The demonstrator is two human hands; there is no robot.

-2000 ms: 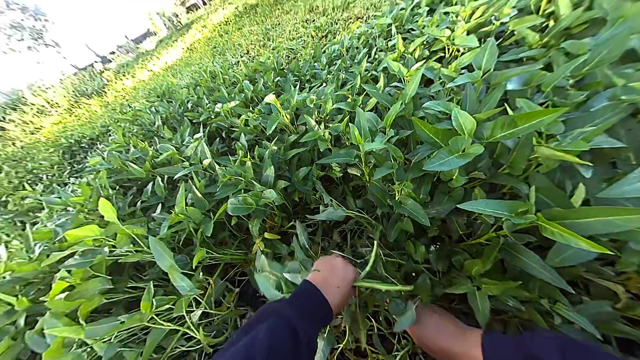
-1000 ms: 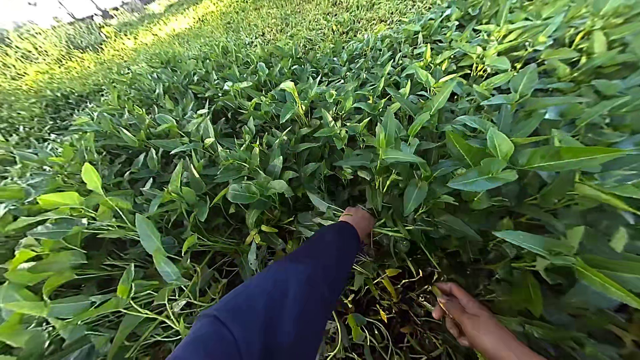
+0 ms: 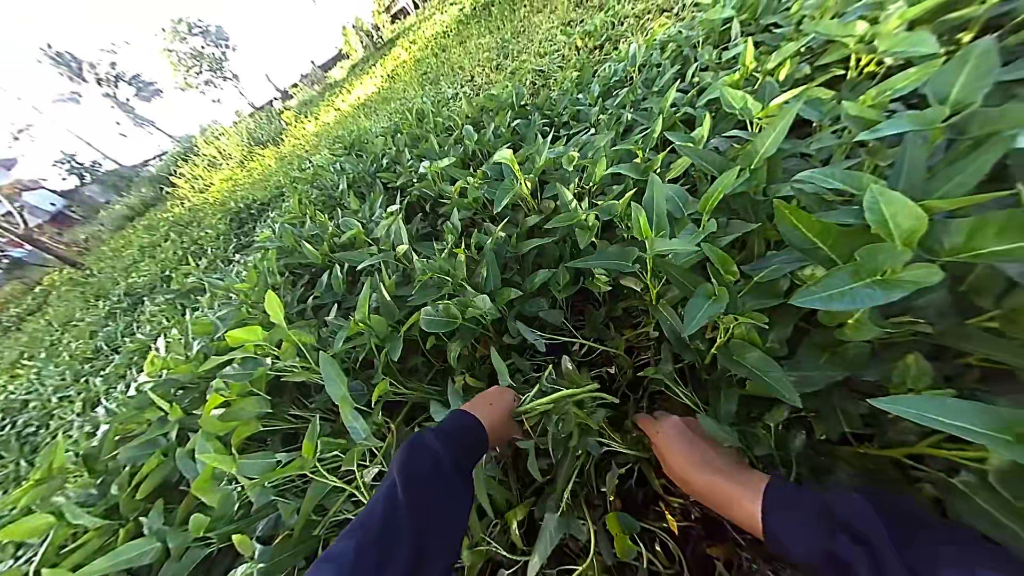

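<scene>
My left hand (image 3: 494, 416), in a dark blue sleeve, is closed around a bunch of cut green stems (image 3: 560, 398) whose pale ends point right; their leaves hang below the fist. To its right, my right hand (image 3: 694, 456) reaches in among the low stems, fingers pointing up and left. Its fingertips are partly lost in the dark foliage, so whether they hold anything cannot be told. Long arrow-shaped leaves (image 3: 868, 284) of the dense leafy crop surround both hands.
Dense green plants (image 3: 448, 240) spread across the view. Yellowed leaves and dark ground show low between the hands. Farther off lie a sunlit grassy strip (image 3: 352, 96), trees (image 3: 200, 56) and a pale structure (image 3: 44, 200) at the far left.
My left hand has drawn back toward the lower left from deeper in the plants, with stems showing in it. My right hand has moved up into the foliage. The view has tilted up somewhat.
</scene>
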